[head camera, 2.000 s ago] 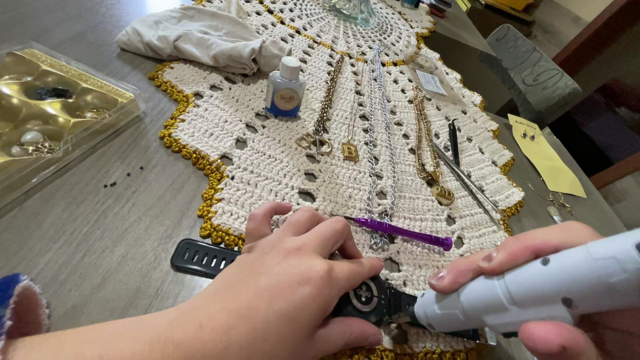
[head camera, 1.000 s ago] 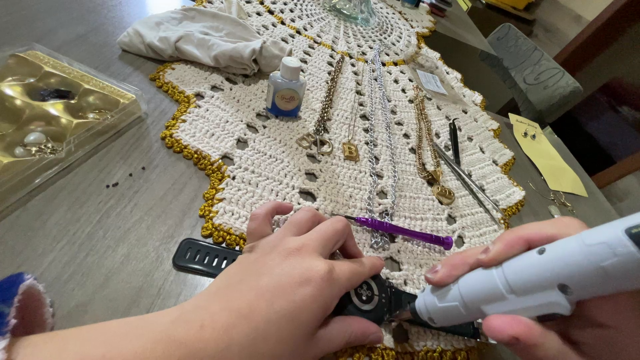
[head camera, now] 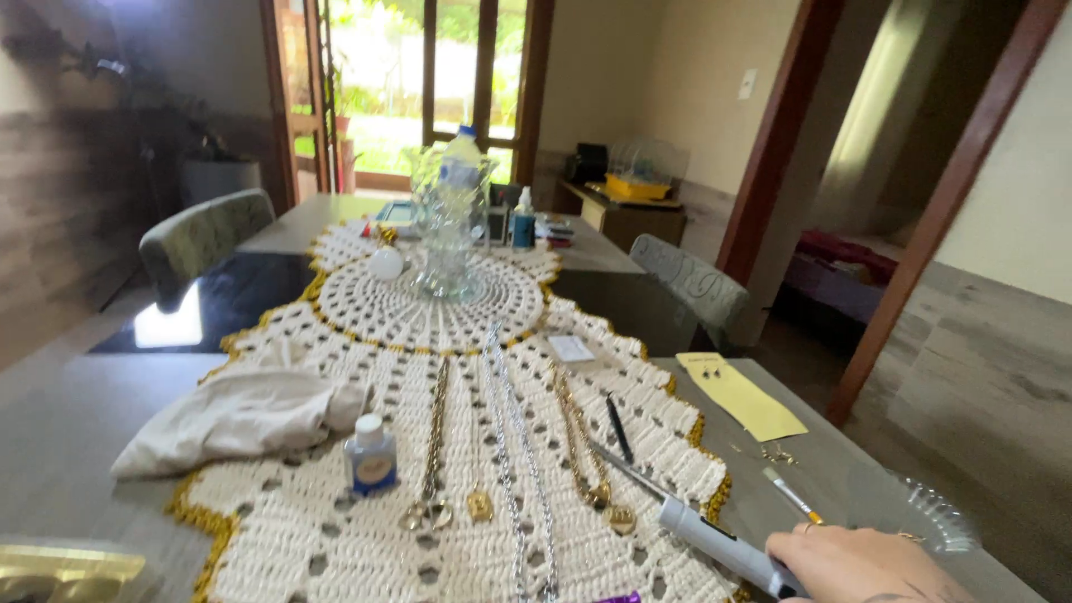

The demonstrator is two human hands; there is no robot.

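Note:
My right hand (head camera: 863,565) is at the lower right, its fingers around the rear of a grey pen-shaped rotary tool (head camera: 724,544), whose front end lies over the crocheted table runner (head camera: 276,519). Beyond the tool's front are metal tweezers (head camera: 628,471) and a slim black tool (head camera: 619,427). Left of it lie a gold chain with round pendants (head camera: 578,444), a silver chain (head camera: 511,452), a fine necklace with a square pendant (head camera: 480,506) and a darker gold chain (head camera: 437,419). A small bottle of blue liquid (head camera: 371,456) stands beside them. My left hand and the watch are outside the view.
A crumpled pale cloth (head camera: 243,414) lies left. A glass vase (head camera: 448,243) and plastic bottle stand farther back. At right are a yellow card with earrings (head camera: 741,398), a small brush (head camera: 791,494) and a clear ribbed dish (head camera: 938,519). A gold tray (head camera: 71,565) sits lower left.
The view has swung up toward the room. My left hand and the black watch, seen together before, are out of frame. The grey tool is no longer against the watch.

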